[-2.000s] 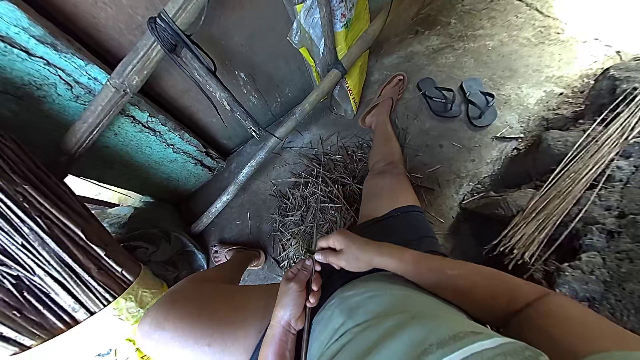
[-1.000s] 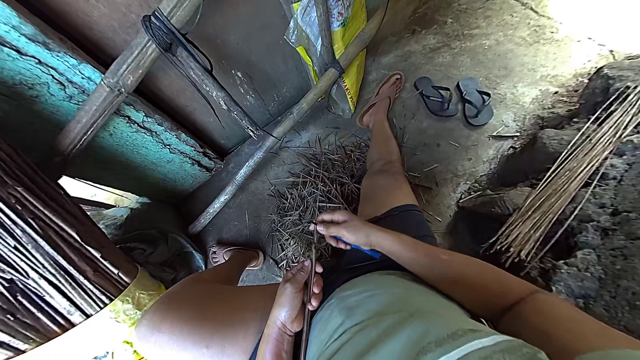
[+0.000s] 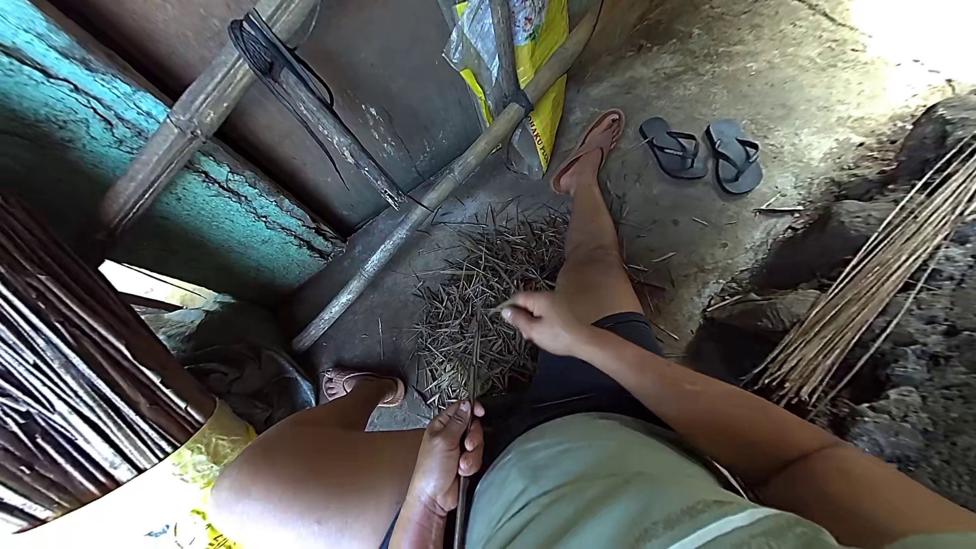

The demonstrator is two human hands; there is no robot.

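A thin dark stick (image 3: 462, 496), perhaps a leaf midrib, runs lengthwise through my left hand (image 3: 450, 450), whose thumb and fingers are closed on it. Its upper end points toward the heap of dry brown shavings (image 3: 496, 282) on the floor between my feet. My right hand (image 3: 545, 320) is up and to the right of the left one, over the right thigh, with a small pale scrap (image 3: 503, 305) at its fingertips. Whether it also holds a tool cannot be made out.
Dark sticks (image 3: 69, 358) stand bundled at the left. Pale thin sticks (image 3: 869, 297) lie on rough stone at the right. A bamboo pole (image 3: 412, 221) slants along the wall near a yellow sack (image 3: 545, 107). Black flip-flops (image 3: 705, 152) lie on the concrete floor.
My right hand has moved up and away from the left hand. The blue object seen under it one second ago is not visible now. The left hand still grips the stick.
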